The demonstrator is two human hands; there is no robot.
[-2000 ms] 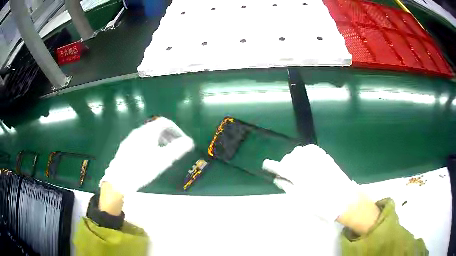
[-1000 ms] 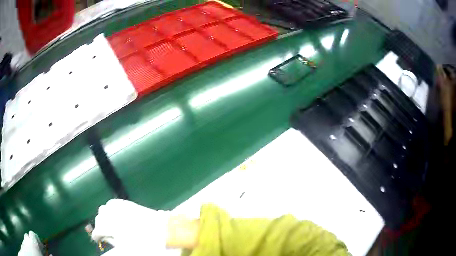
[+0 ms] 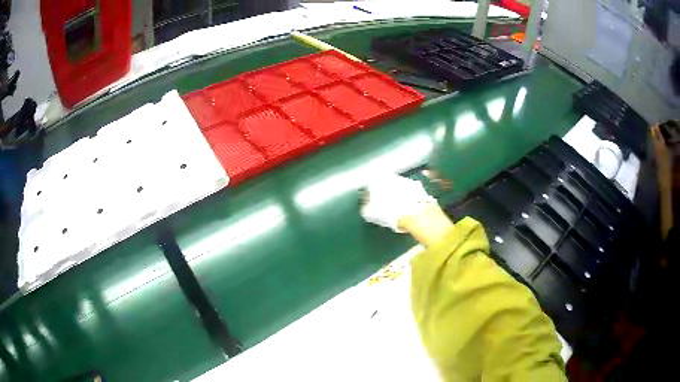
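Note:
My right hand, in a white glove, reaches out over the green conveyor belt. A phone middle frame lies at the hand's far right side, dark with a blurred orange-brown end. The hand covers much of it, and I cannot tell if the fingers grip it. A small dark and brownish bit shows at the fingertips. My left hand is out of view.
Beyond the belt are a white moulded tray and a red plastic tray. A black blister tray is at right. Orange-yellow bits lie on the white foam sheet. A black tray is at the back.
The view has turned right. My right hand has moved from the frame by the black strip to another frame farther right, which now appears nearer. My left hand has gone out of view.

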